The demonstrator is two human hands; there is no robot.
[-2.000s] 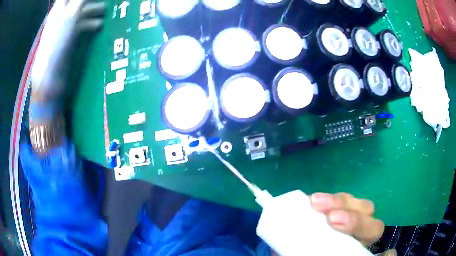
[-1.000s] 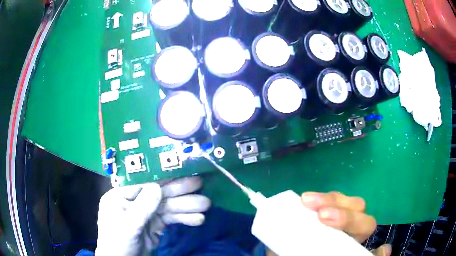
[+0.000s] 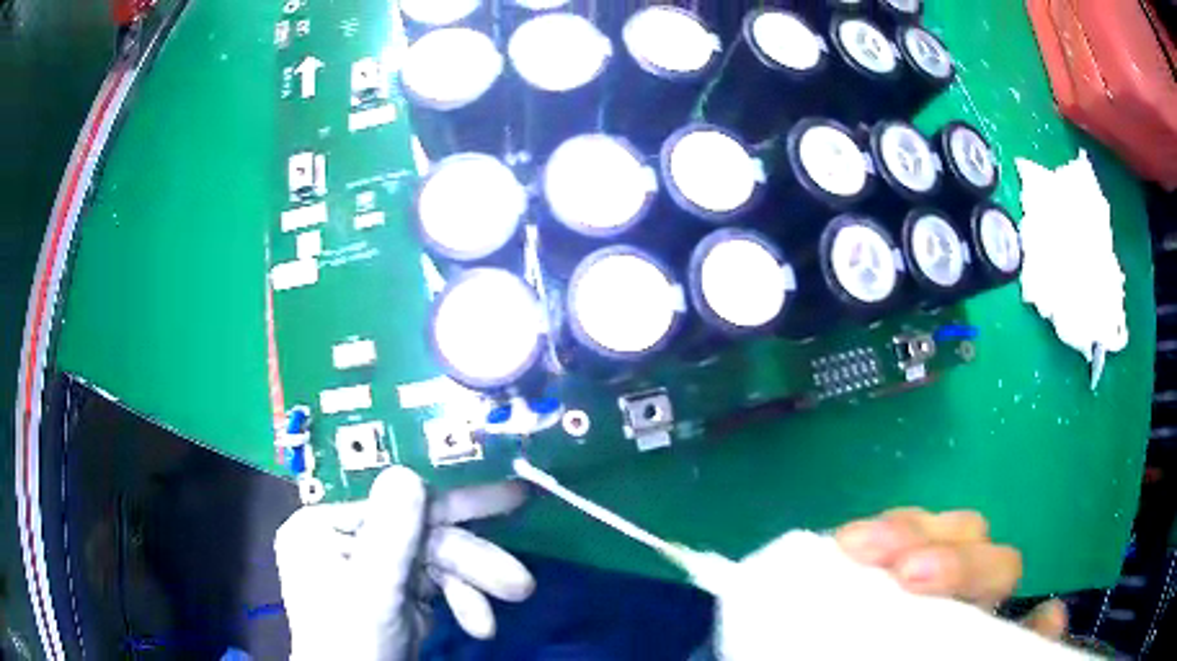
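The green capacitor board (image 3: pixel 310 329) carries rows of tall black capacitors (image 3: pixel 623 301) with pale round tops. My bare right hand (image 3: pixel 942 558) is wrapped around the white glue bottle (image 3: pixel 807 597) at the lower right. Its thin dispensing needle (image 3: pixel 607 518) points up and left, the tip near the board's front edge, just below the small blue parts (image 3: pixel 522 415), which have white adhesive between them. My gloved left hand (image 3: pixel 394 562) is at the board's front left edge, thumb near the edge and fingers spread beneath; whether it grips the board is unclear.
A crumpled white tissue (image 3: pixel 1074 265) lies on the green mat (image 3: pixel 1033 426) to the right of the board. Red-orange foam pads (image 3: pixel 1116 84) are at the upper right. A pale, red-striped conveyor edge (image 3: pixel 52 316) curves along the left. Blue clothing shows at the bottom.
My left hand came from the upper left to the board's front left edge. The needle tip moved off the blue parts, down and left. The board sits slightly lower in view than one second ago.
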